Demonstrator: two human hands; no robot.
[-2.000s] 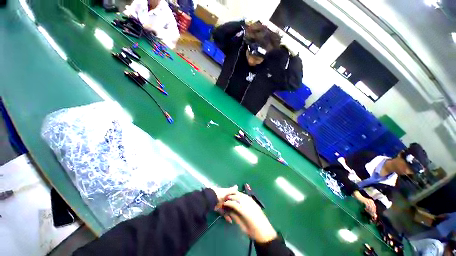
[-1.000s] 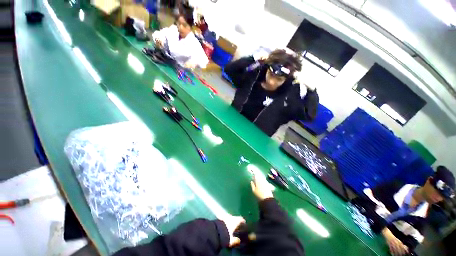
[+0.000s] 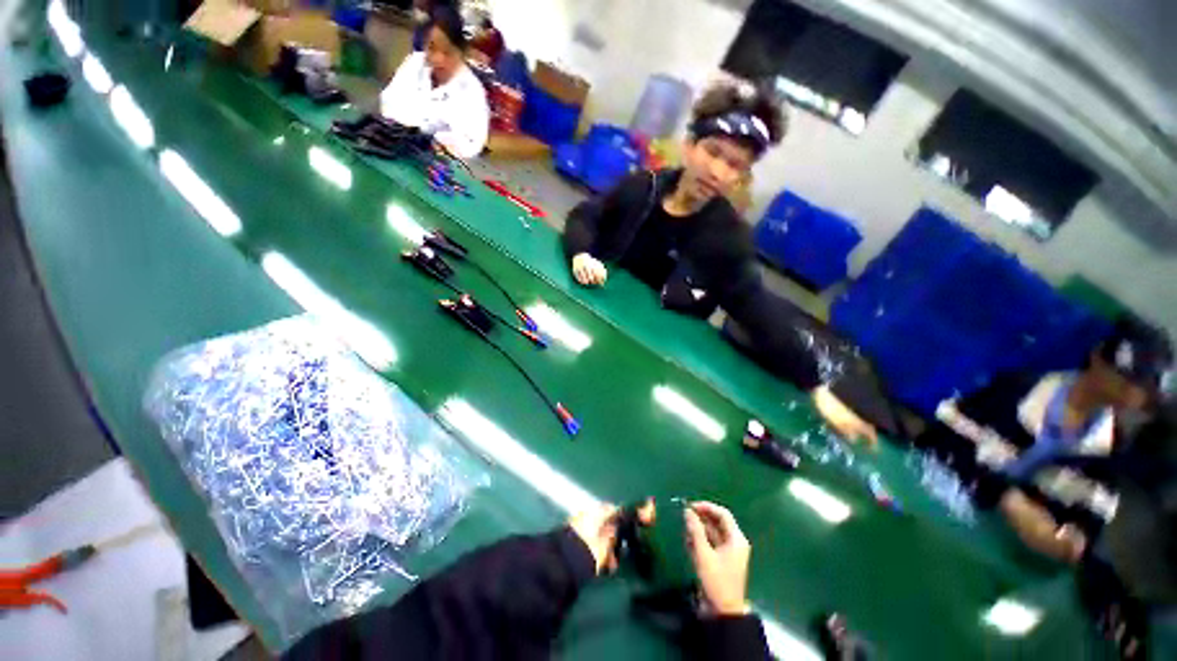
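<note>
My left hand (image 3: 594, 532) holds a black clamp (image 3: 633, 536) low in the middle of the view; the clamp shows a copper-looking spot. My right hand (image 3: 718, 555) is just right of the clamp, apart from it, with thumb and fingers pinched on a small silver wire part (image 3: 680, 502). A clear plastic bag (image 3: 310, 452) full of silver-white wire parts lies on the green bench to the left of my hands.
Black clamps with leads (image 3: 467, 310) lie on the green bench (image 3: 116, 258) ahead. Another clamp (image 3: 771, 446) lies farther right. A person across the bench reaches toward loose silver parts (image 3: 826, 452). An orange tool (image 3: 39, 577) lies on the white side table (image 3: 110, 600).
My right hand has come back from farther out on the bench and now holds a small wire part beside the clamp. The person opposite has lowered both arms and reaches right.
</note>
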